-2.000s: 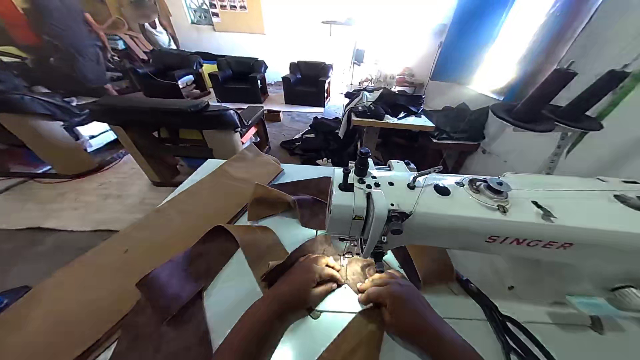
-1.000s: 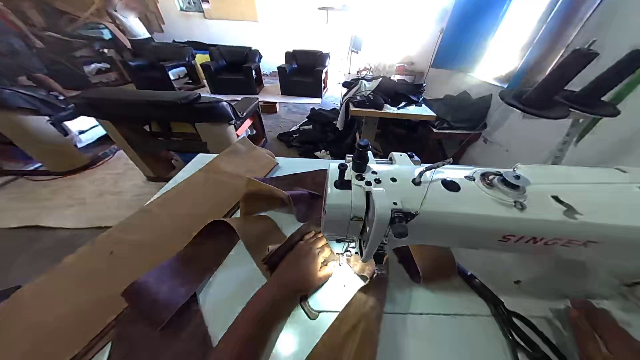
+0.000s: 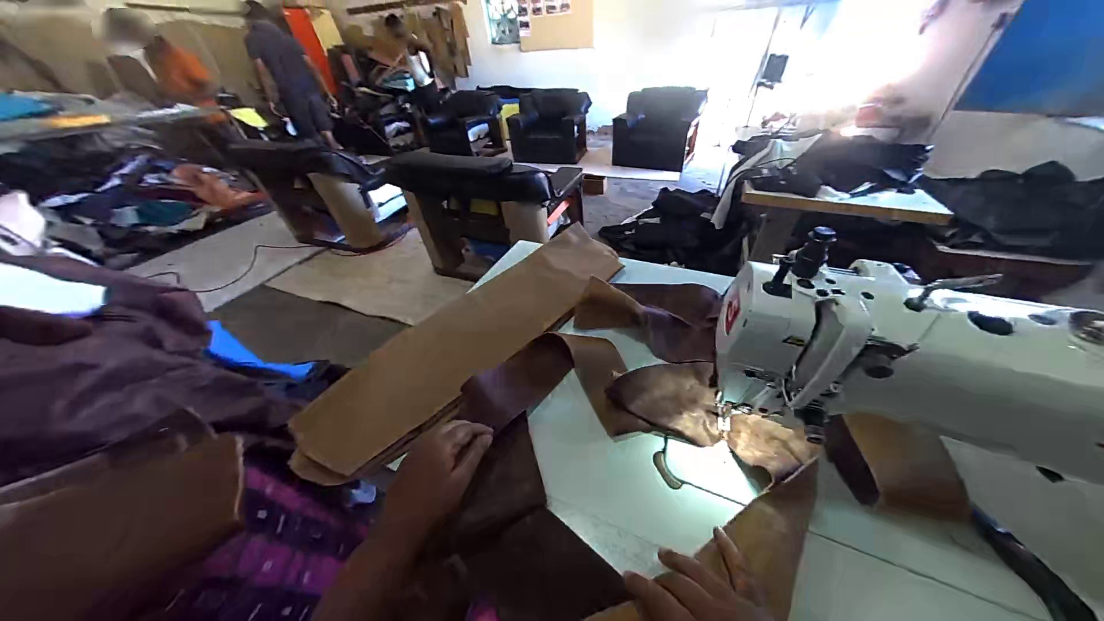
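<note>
A white Singer sewing machine [image 3: 931, 362] stands over the right half of its pale table [image 3: 630, 509]. Under its lit needle area lies a brown leather piece [image 3: 673, 398], joined to or overlapping a strip that runs toward me. My right hand [image 3: 699, 578] rests with fingers apart on the tan leather strip [image 3: 776, 535] near the front edge. My left hand [image 3: 453, 448] has its fingers curled at the dark brown leather strip [image 3: 509, 474], beside the stack of long brown pieces [image 3: 466, 336]; whether it grips the strip is unclear.
Dark leather material [image 3: 129, 371] and a brown piece [image 3: 121, 517] lie at the left. Beyond the table stand black armchairs [image 3: 660, 129], an unfinished armchair [image 3: 483, 198] and a wooden table [image 3: 845, 203] heaped with black material. Several people are in the back left. A black cable [image 3: 1018, 552] runs at the right.
My left hand has left the needle area and moved left to the dark strip. My right hand, at the far right one second ago, is now on the tan strip. The view has swung left.
</note>
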